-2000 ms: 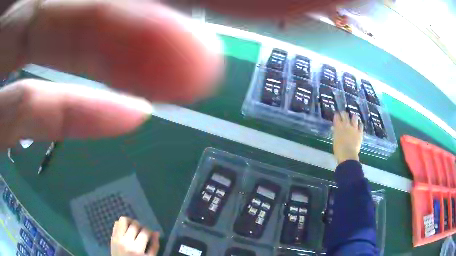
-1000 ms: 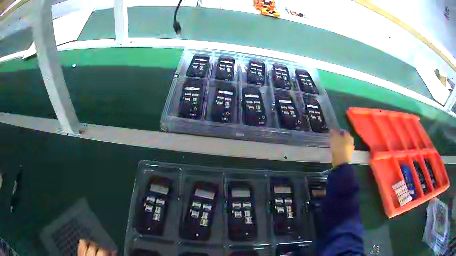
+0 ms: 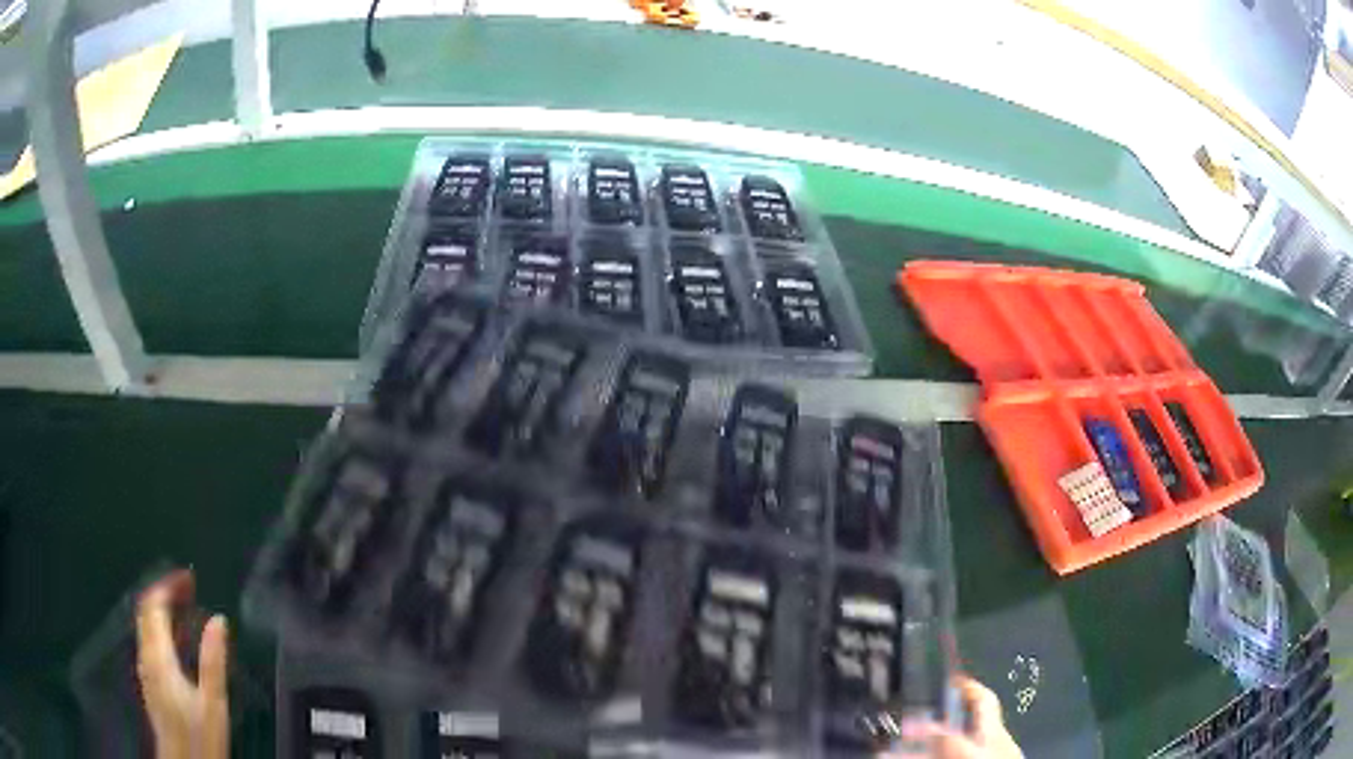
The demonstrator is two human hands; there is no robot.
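A clear blister tray (image 3: 519, 512) full of black phone housings (image 3: 591, 601) is tilted and blurred over another tray of housings (image 3: 338, 727), which shows at the bottom edge. My right hand (image 3: 972, 727), partly cut off by the bottom edge, grips the upper tray's near right corner. My left hand (image 3: 186, 675) is empty, thumb and fingers apart, left of the tray and not touching it. A blurred translucent sheet (image 3: 104, 653) lies beside my left hand.
A filled tray stack (image 3: 846, 319) stands beyond the pale rail (image 3: 223, 380). An open orange-red parts box (image 3: 1024, 475) lies right, with a clear bag (image 3: 1239, 601) nearby. A small parts sheet (image 3: 1024, 630) lies right of the trays. A metal post (image 3: 82, 237) stands left.
A filled tray now covers much of the lower tray, its corner in my right hand, which has moved down from beside the far stack. My left hand has opened and risen. The view has shifted right.
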